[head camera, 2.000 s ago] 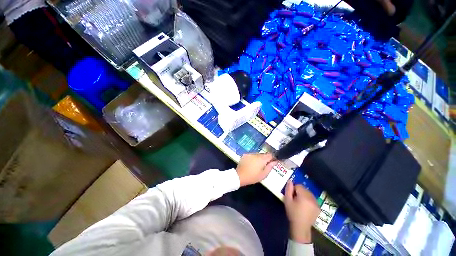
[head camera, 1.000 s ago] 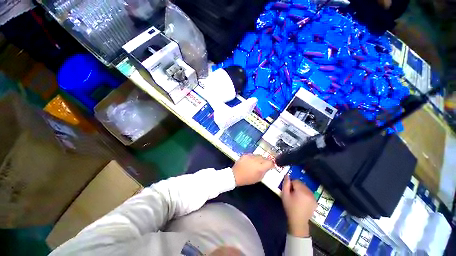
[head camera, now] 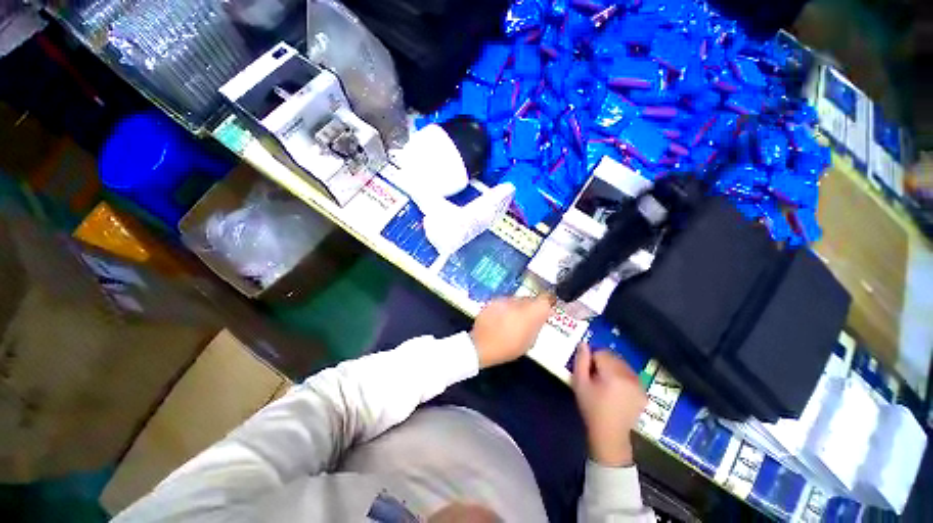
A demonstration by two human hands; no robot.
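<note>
My left hand [head camera: 514, 329] is over the bench edge, fingers bent, its fingertips at the lower tip of the long black screwdriver [head camera: 617, 237]. Whether it pinches a small part there is hidden. My right hand [head camera: 611, 396] is just to the right over the same edge, fingers curled. I cannot tell if it holds anything. The screwdriver leans across a white and grey fixture [head camera: 566, 240], partly hiding it. A phone with lit digits [head camera: 485, 270] lies left of the fixture. A white unit with a round black-ended head [head camera: 435, 163] stands behind the phone.
A large heap of blue packs [head camera: 655, 97] covers the back. Black foam pads [head camera: 716, 296] sit right of the fixture, with white covers [head camera: 854, 434] beyond. Another fixture [head camera: 307, 128] stands far left. A carton with clear bags [head camera: 251, 240] and a blue stool [head camera: 138, 153] are left below.
The view has shifted, so the bench things appear higher and further left. The screwdriver now stands at a steeper slant, its tip still by my left fingertips. Both hands keep nearly the same place and pose.
</note>
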